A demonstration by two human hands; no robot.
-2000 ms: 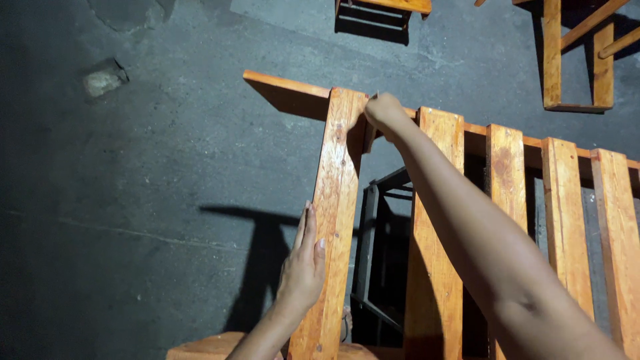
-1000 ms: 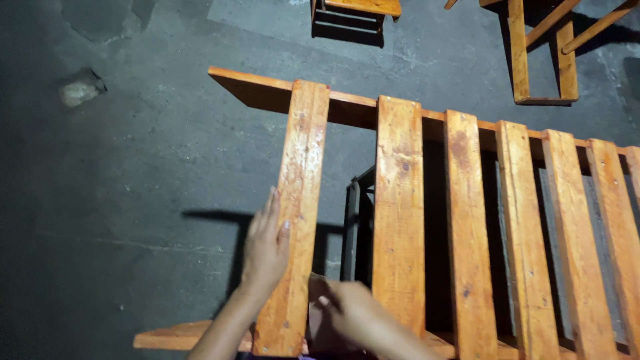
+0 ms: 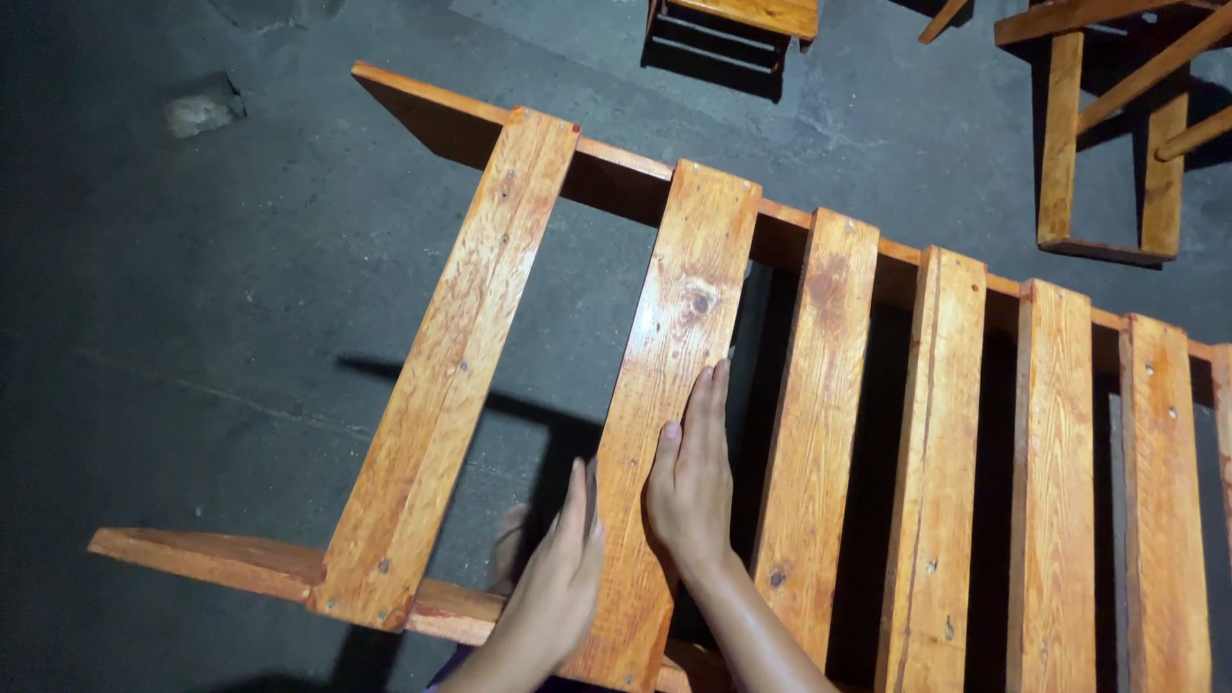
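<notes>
A slatted wooden frame of varnished planks fills the middle and right of the head view. My left hand (image 3: 561, 577) is at the left edge of the second slat (image 3: 674, 318), with something thin and dark, not clear enough to name, by its fingers. On the right edge of that same slat lies my right hand (image 3: 695, 472), fingers straight and pointing up along the wood. The end slat (image 3: 452, 356) is to the left of both hands, across two long side rails (image 3: 207, 558).
Beyond the frame stands a small wooden stool (image 3: 746, 14); several wooden frame pieces (image 3: 1061, 144) are at the upper right. A pale patch or piece (image 3: 204, 106) shows on the dark floor (image 3: 241, 289). More slats (image 3: 828, 414) extend to the right.
Both hands have moved from the end slat to the second slat. My right hand, earlier at the end slat's far end and then its near part, now lies along the second slat.
</notes>
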